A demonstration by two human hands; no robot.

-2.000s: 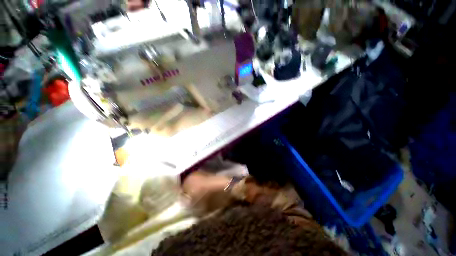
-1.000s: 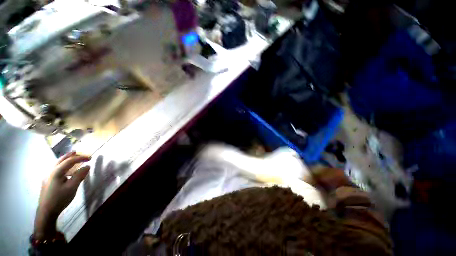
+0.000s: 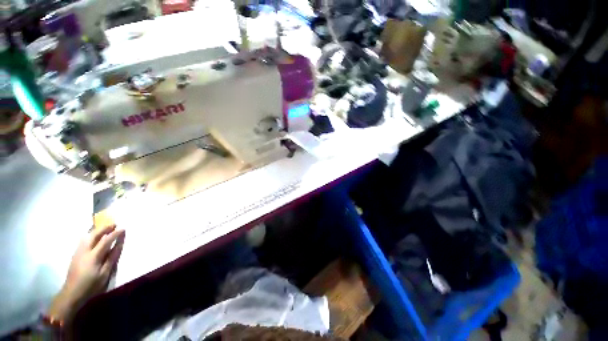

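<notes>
My left hand [image 3: 88, 270] rests on the white machine table [image 3: 220, 206] at the lower left, just in front of the needle area. Its fingers are slightly bent and apart, and I see nothing in it. The sewing machine [image 3: 200, 106] marked HIKARI stands behind it. The presser foot and needle area at the head's left end is blurred. A white cloth piece [image 3: 267, 308] lies low at the bottom, below the table edge, partly cut off by the frame. My right hand is not in view.
A blue basket [image 3: 383, 266] stands at the right below the table, with dark cloth [image 3: 460, 180] heaped in and over it. A brown wooden block [image 3: 343, 296] is under the table. Snips [image 3: 213, 148] lie under the machine arm. A green object [image 3: 25, 86] stands upper left.
The white cloth was at the machine, then over the lap, and now lies low beneath the table edge. The right hand has left view. The left hand stays on the table; the view has shifted.
</notes>
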